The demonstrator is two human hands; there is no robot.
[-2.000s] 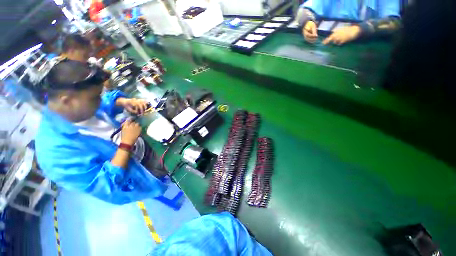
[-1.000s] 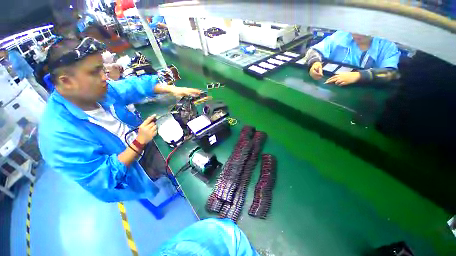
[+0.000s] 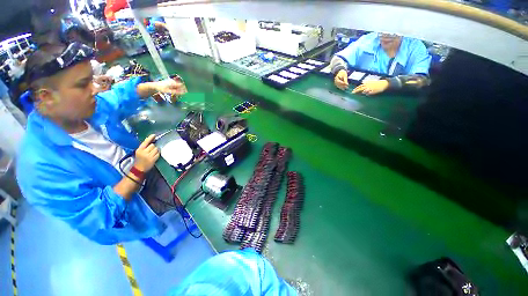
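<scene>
Neither of my hands is in the picture. My blue sleeve [image 3: 234, 276] shows at the bottom edge, over the bench's near edge. In front of it, long black-and-red ridged strips of small wired components [image 3: 255, 193] lie on the green bench mat [image 3: 341, 208]. A shorter separate strip [image 3: 290, 207] lies to their right.
A neighbour in blue [image 3: 81, 156] sits at left with a soldering iron [image 3: 163, 134]. Near them are black boxes [image 3: 228, 150] and a silvery cylinder [image 3: 219, 184] with leads. Another person [image 3: 382, 58] works across the bench by a panel tray [image 3: 292, 74]. A black object [image 3: 443, 277] is bottom right.
The view has shifted and turned. The neighbour's far hand reached forward to the bench, then drew back leftward. A small dark panel piece lies on the mat beyond the boxes. My sleeve stays at the bottom.
</scene>
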